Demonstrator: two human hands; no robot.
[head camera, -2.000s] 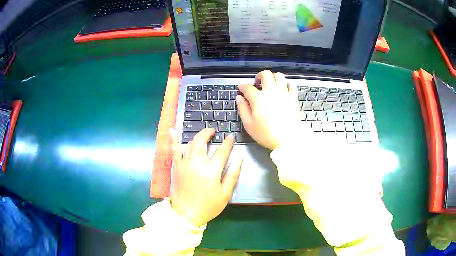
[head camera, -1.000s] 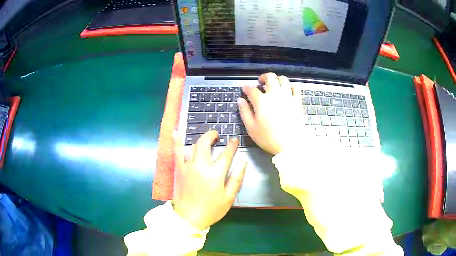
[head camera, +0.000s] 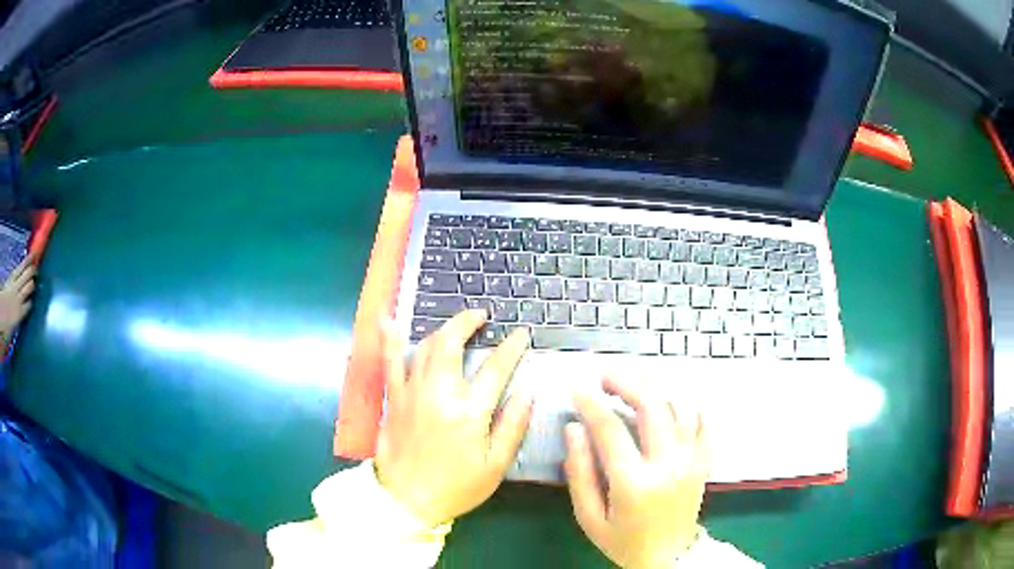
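An open silver-grey laptop (head camera: pixel 767 411) lies on a red-orange foam tray (head camera: pixel 373 333) in front of me. Its display (head camera: pixel 623 95) shows a dark text window with icons at the left. My left hand (head camera: pixel 450 422) has its fingers spread over the lower left of the keyboard (head camera: pixel 623 283), palm over the left palm rest, holding nothing. My right hand (head camera: pixel 639 467) is over the touchpad area below the space bar, fingers apart and bent, holding nothing. Whether its fingertips touch the surface is hard to tell.
The bench (head camera: pixel 200 256) is shiny dark green. Another open laptop (head camera: pixel 317 42) sits on foam behind left. A dark-grey laptop slab (head camera: pixel 998 367) lies beside upright-looking foam edges (head camera: pixel 962 356) at right. At the far left are part of another laptop and another person's hand (head camera: pixel 16 298).
My right hand has moved from the upper keys down to the touchpad area. The white window with the coloured chart is gone from the display. Another person's hand has appeared at far left.
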